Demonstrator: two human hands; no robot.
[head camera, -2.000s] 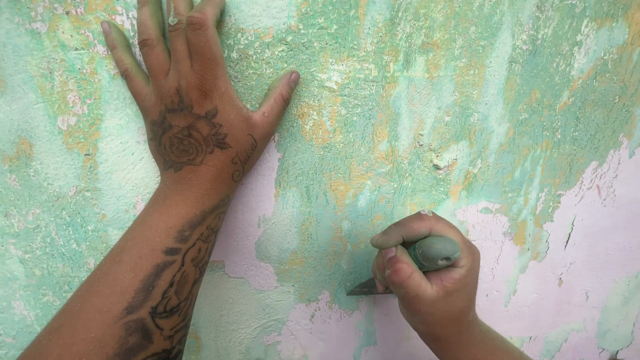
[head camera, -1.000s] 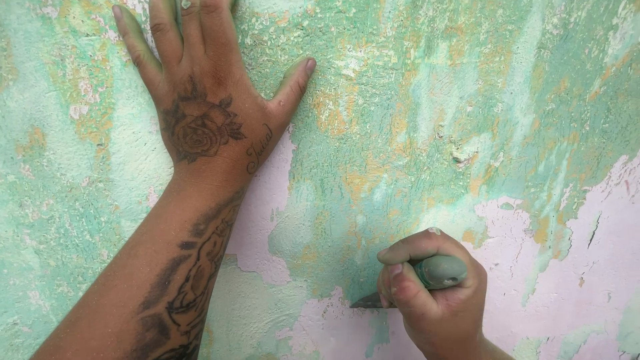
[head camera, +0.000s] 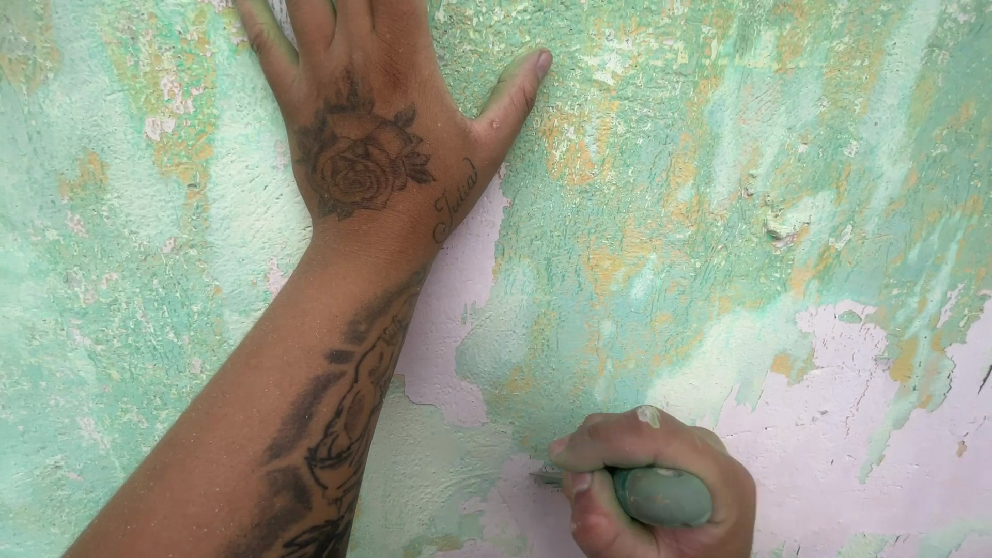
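My left hand (head camera: 376, 132) lies flat against a painted wall (head camera: 620, 325), fingers spread, palm hidden, fingertips cut off by the top edge of the view. It holds nothing. At the lower right, my right hand (head camera: 659, 480) is closed around a scraper or putty knife (head camera: 665, 496) with a rounded green handle. Only a short piece of its dark metal blade shows, pointing left at the wall beside a patch of pale pink. Whether the blade touches the surface cannot be told.
Flaking green paint with ochre and white flecks covers much of the wall. Pale pink areas (head camera: 876, 457) with ragged paint edges show at the lower right, and a pink strip (head camera: 457, 341) runs beside my left wrist. A small chipped bump (head camera: 783, 225) stands out at the right.
My right hand with the tool has moved down relative to the wall marks, and less of the blade shows. My left hand stays flat on the wall. The view has shifted slightly.
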